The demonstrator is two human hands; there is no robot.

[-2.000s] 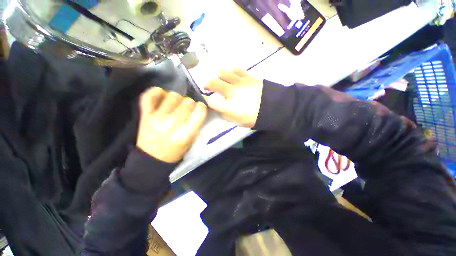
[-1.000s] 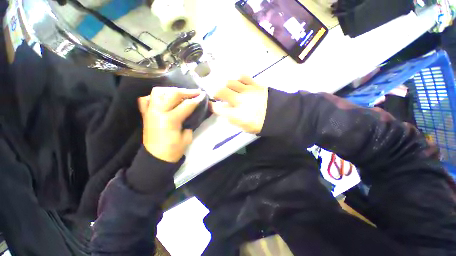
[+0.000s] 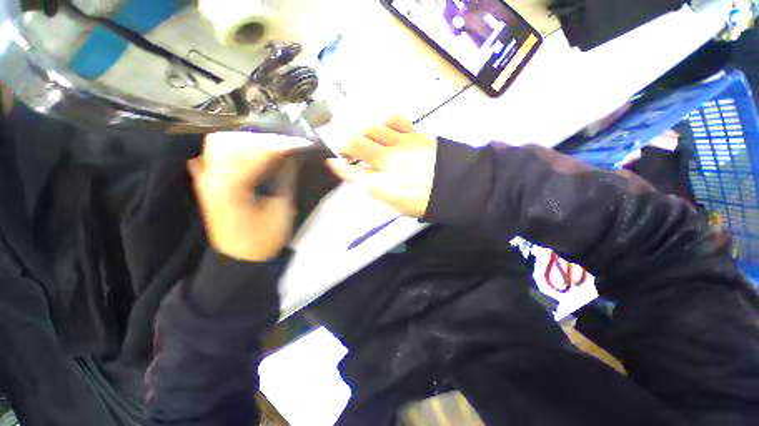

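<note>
The black garment piece [image 3: 166,179] lies under and left of my left hand, beside the sewing machine head [image 3: 137,54]. My left hand [image 3: 245,195] is blurred and closed on the cloth's right edge, with fingertips pointing toward the needle area. My right hand [image 3: 387,166] is just right of the needle area. Its thumb and fingertips pinch the black cloth edge near my left fingertips. The needle itself is hidden or too small to tell. The tension assembly [image 3: 295,83] is above the hands.
A smartphone [image 3: 478,37] lies on the white table [image 3: 533,108], with a black bundle [image 3: 616,18] at its far right. A blue basket [image 3: 722,158] stands at right. Red-handled scissors [image 3: 566,272] lie below the table edge. White paper [image 3: 306,378] is near my lap.
My left hand has moved left from beside my right hand, drawing back along the cloth. My right hand stays near the needle area. The camera view has shifted slightly.
</note>
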